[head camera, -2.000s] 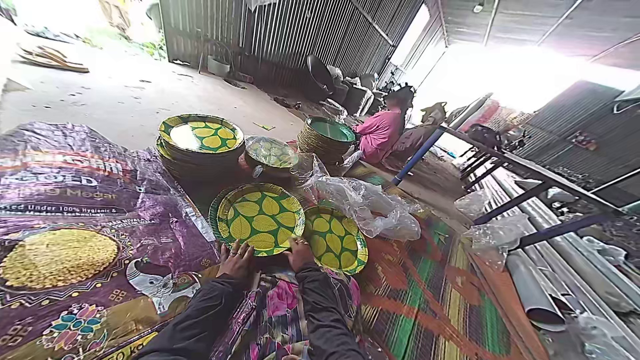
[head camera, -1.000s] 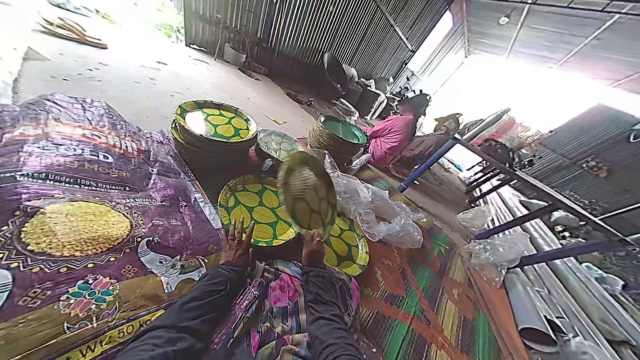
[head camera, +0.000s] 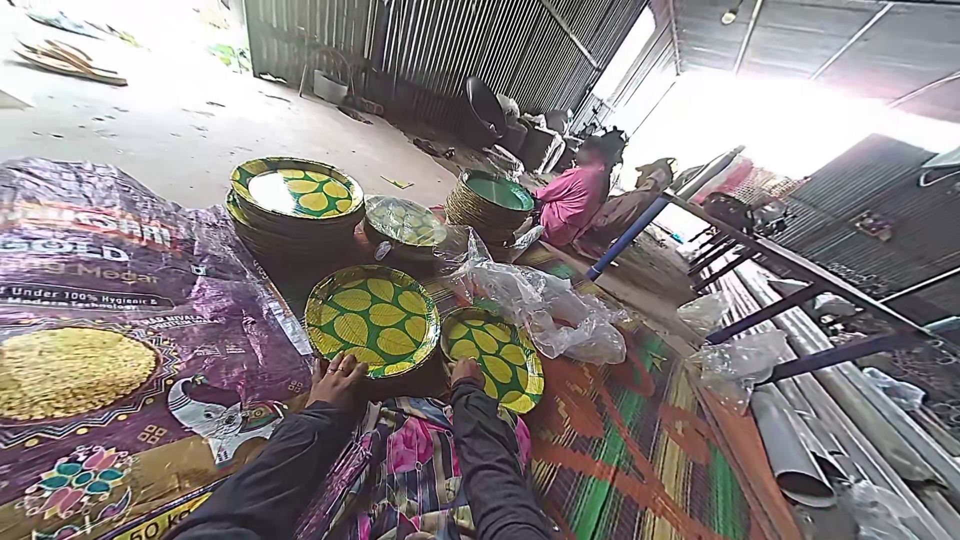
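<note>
Green plates with yellow leaf prints lie in front of me. My left hand (head camera: 339, 379) rests its fingers on the near rim of the middle plate (head camera: 373, 321). At the left edge of the right-hand plate (head camera: 496, 358) is my right hand (head camera: 466, 370), its fingers partly hidden; whether it grips the rim I cannot tell. Behind stand a tall stack of leaf-print plates (head camera: 296, 196), a plastic-covered stack (head camera: 405, 223) and a stack with a plain green top (head camera: 495, 190).
A purple printed sack (head camera: 225, 296) spreads at left. Clear plastic wrapping (head camera: 551, 304) lies on the striped mat (head camera: 637, 442). A person in pink (head camera: 574, 196) sits beyond, near a blue-legged metal frame (head camera: 628, 238). Metal pipes (head camera: 787, 446) lie at right.
One second ago my right hand held a plate tilted up over the others; now that hand is low at the right-hand plate. My left hand remains at the middle plate's near edge.
</note>
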